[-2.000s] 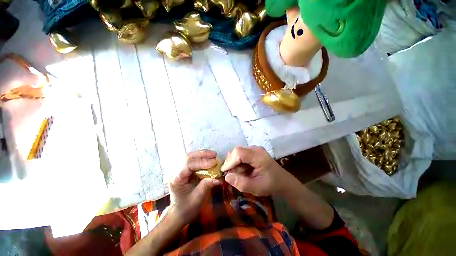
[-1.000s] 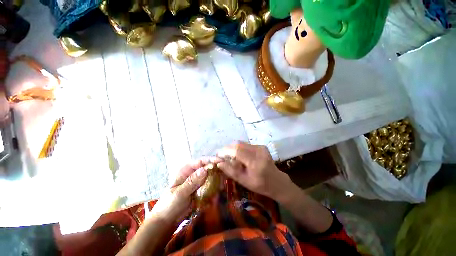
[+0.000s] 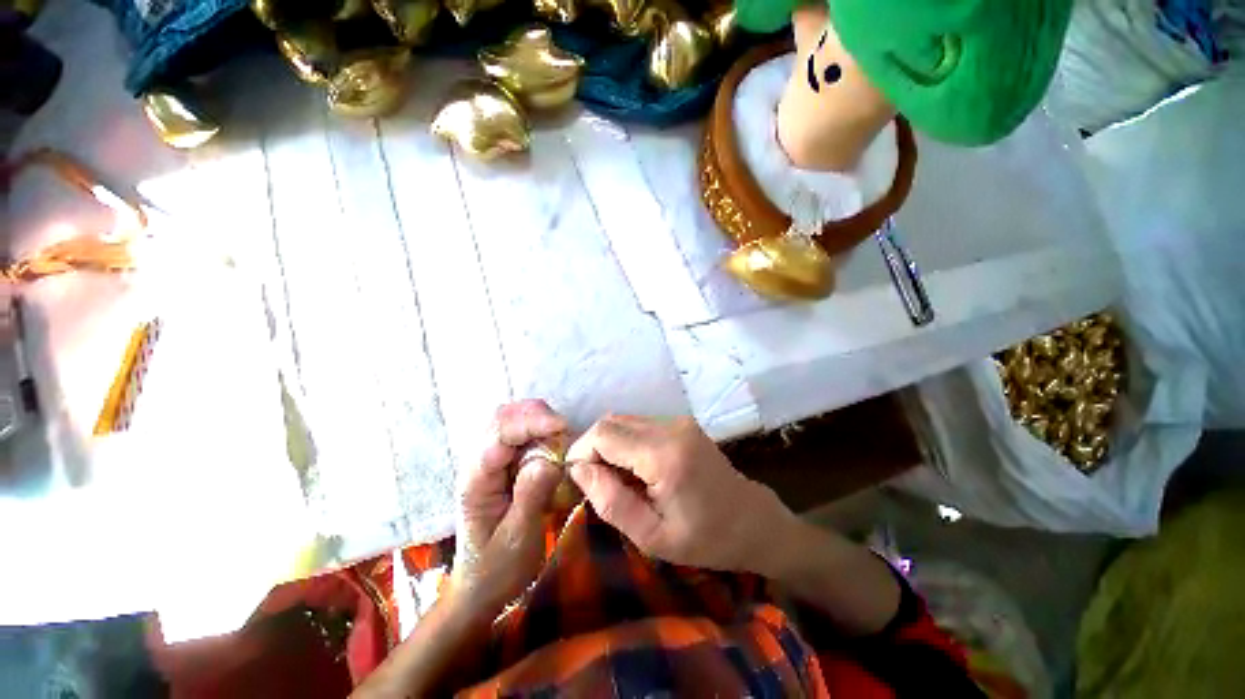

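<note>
A small gold fabric piece (image 3: 557,481) is over my lap at the table's front edge, mostly hidden by my fingers. My left hand (image 3: 508,489) holds it with curled fingers and the thumb on top. My right hand (image 3: 672,489) is against it from the right, thumb and forefinger pinched together at its near end. A thin light strand runs down from the fingers over the checked cloth; whether it is thread cannot be told. No needle can be made out.
A green-hatted plush toy (image 3: 836,116) stands at the back right, a silvery slim tool (image 3: 905,277) beside it. Gold pieces (image 3: 481,120) lie by a blue sack (image 3: 171,48). A white bag (image 3: 1158,444) of gold pieces is at right. A yellow-orange strip (image 3: 126,380) and orange ribbon (image 3: 71,257) lie left.
The gold piece, plainly visible between my hands before, is now mostly covered by my fingers. My left hand has curled upright around it, and my right fingertips have moved slightly left and down.
</note>
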